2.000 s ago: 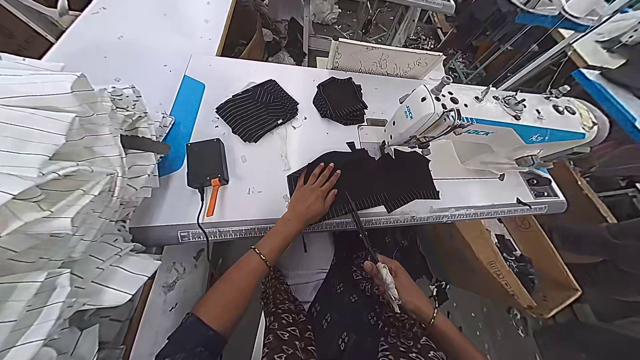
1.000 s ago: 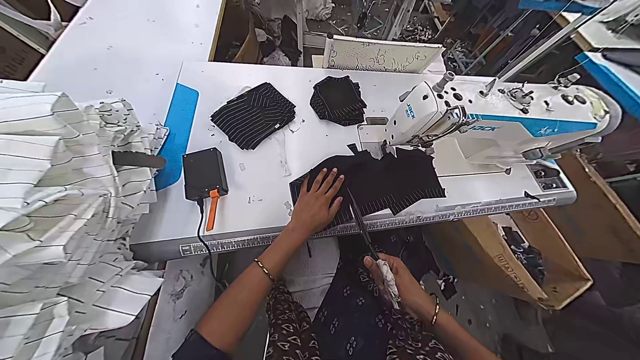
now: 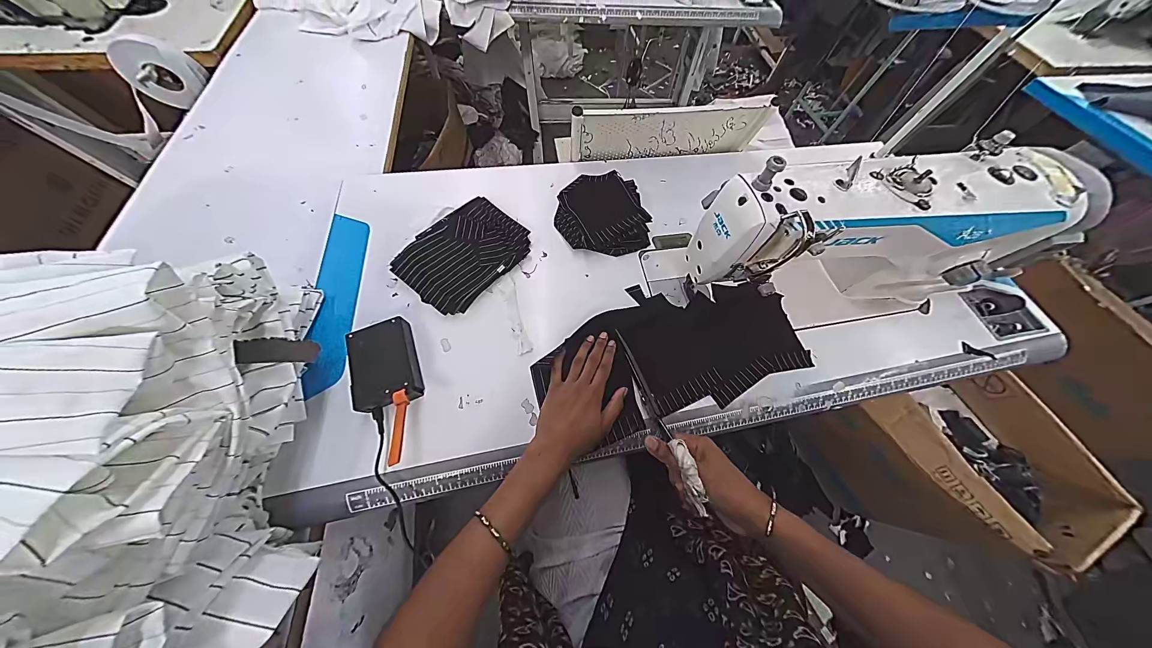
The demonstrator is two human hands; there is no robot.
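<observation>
My left hand (image 3: 583,400) lies with spread fingers on a black pinstriped fabric piece (image 3: 720,346), pressing it to the white sewing table (image 3: 468,387) near its front edge. In my right hand (image 3: 706,477) are scissors (image 3: 646,391) with cloth-wrapped handles, their blades pointing away from me across the fabric beside my left fingers. The fabric's far edge lies by the needle area of a white and blue Jack sewing machine (image 3: 882,225). Beyond my hands lie two stacks of cut pinstriped pieces, a larger one (image 3: 461,255) and a smaller one (image 3: 603,213).
A black box (image 3: 384,364) with an orange tab and a cable stands left of my hands. White striped fabric (image 3: 135,405) is heaped at the far left. A ruler tape (image 3: 450,483) runs along the table's front edge. An open cardboard box (image 3: 999,459) sits below at the right.
The scissors have moved up into the fabric and their blades look closer together. My right hand has come nearer to the table edge. My left hand stays on the fabric.
</observation>
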